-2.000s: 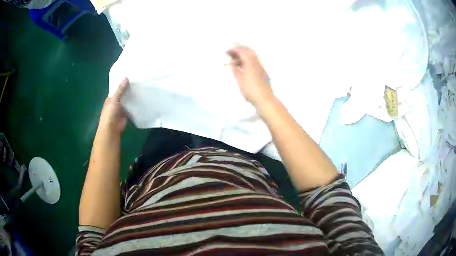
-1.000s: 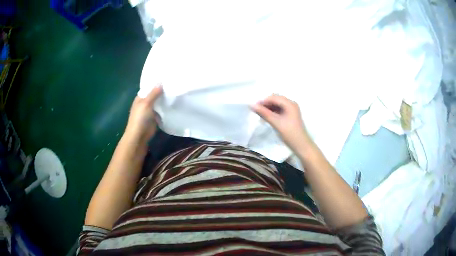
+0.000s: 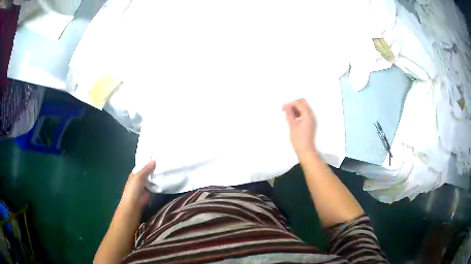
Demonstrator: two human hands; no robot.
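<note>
A white garment lies spread over the table in front of me, its near edge hanging toward my striped top. Overexposure hides its seams. My left hand pinches the garment's near left corner between thumb and fingers. My right hand is over the right part of the garment with its fingers curled together; whether it pinches cloth or thread cannot be told. Dark thread snips lie on the table to the right, outside my hands.
White garment piles run along the right, with a tan card on them. A yellowish piece lies at the left table edge. The pale blue table shows at right. A blue stool and part of a person's dark clothing are at left.
The view has shifted, showing more of the table's left side. The garment lies flatter and wider. My left hand still holds its edge; my right hand has moved away from the fold it was at.
</note>
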